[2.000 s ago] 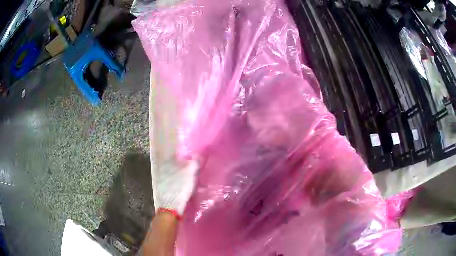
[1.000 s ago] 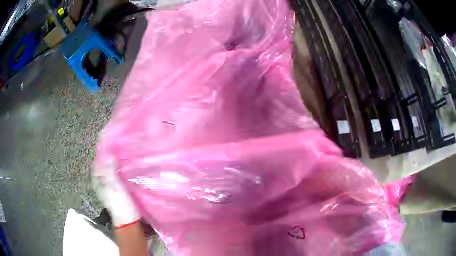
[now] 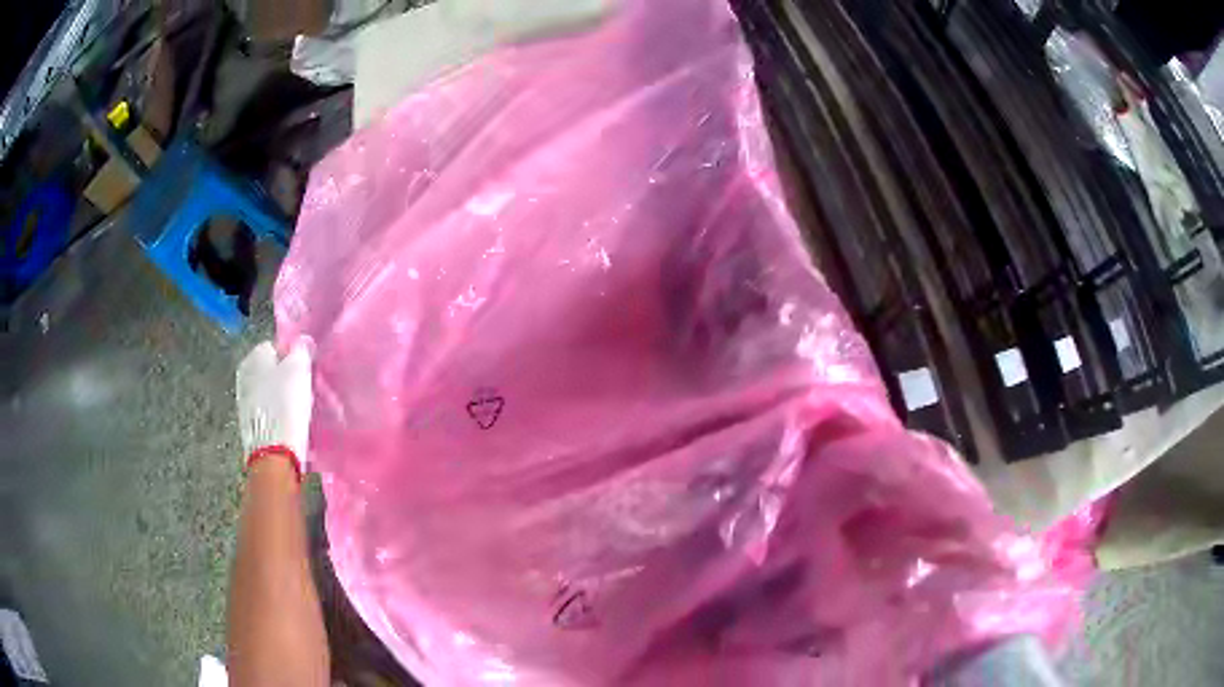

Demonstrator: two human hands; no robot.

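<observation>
A large, glossy pink plastic bag [image 3: 537, 309] lies spread across the middle, with small black triangular marks on its film. Dark shapes show through its right part; I cannot make out what they are. My left hand [image 3: 275, 403], in a white knitted glove with a red cuff edge, grips the bag's left edge. My right hand is not clearly seen; a grey patch, perhaps a sleeve, shows at the bottom right, and the hand may be hidden in or under the film.
Long black parts [image 3: 940, 228] with white labels lie in rows at the right on a beige table cover [image 3: 1074, 463]. Clear film lies among them. A blue stool [image 3: 201, 222] stands on the speckled floor [image 3: 148, 443] at the left. Loose pink film hangs at the cover's edge.
My left hand has moved left and up from near the middle, drawing the bag's left edge outward. The bag is spread wider, and more beige cover shows at the top.
</observation>
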